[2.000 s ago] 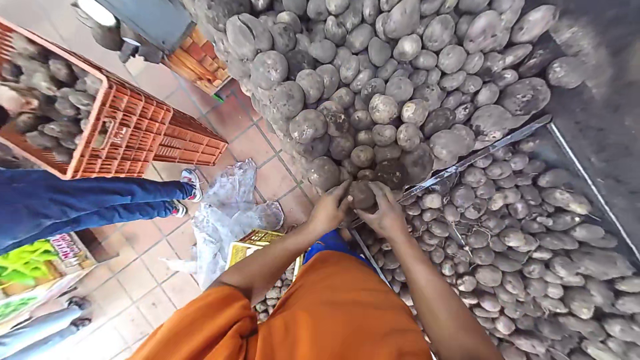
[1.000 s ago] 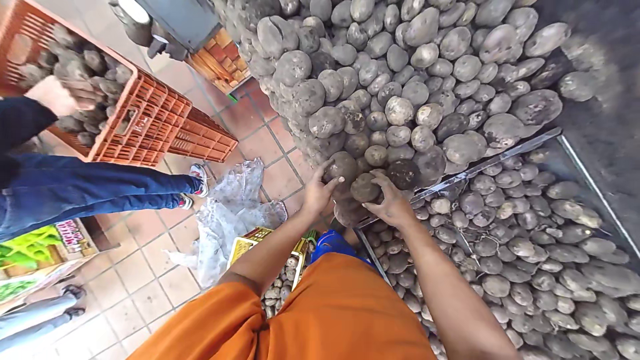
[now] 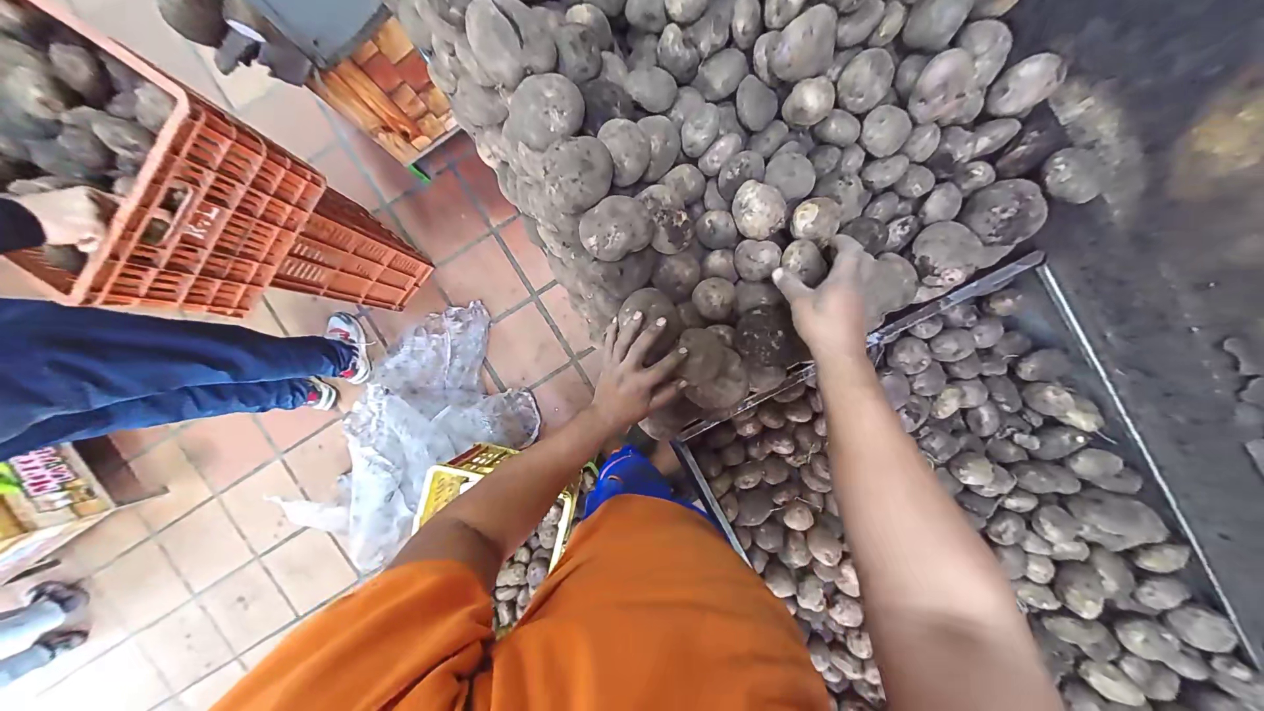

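A large heap of unwashed potatoes (image 3: 760,210) fills the upper middle. My left hand (image 3: 632,380), fingers spread, lies on the near side of the heap, touching large potatoes and gripping none. Farther right, my right hand (image 3: 834,296) has its thumb and fingers around a small round potato (image 3: 803,262) among the others. Between the hands sit larger dark potatoes (image 3: 768,336). Below, past a dark metal divider (image 3: 953,296), lies a second bin of smaller potatoes (image 3: 1062,523).
At left, a person's hand (image 3: 74,217) rests at an orange plastic crate (image 3: 212,212) of potatoes. Crumpled clear plastic (image 3: 405,425) lies on the tiled floor beside a yellow crate (image 3: 441,491) holding small potatoes. A wooden box (image 3: 395,94) stands beyond the heap.
My hands, close together on potatoes before, have moved apart. The left has let go and spread its fingers; the right has reached farther up the heap to a small potato.
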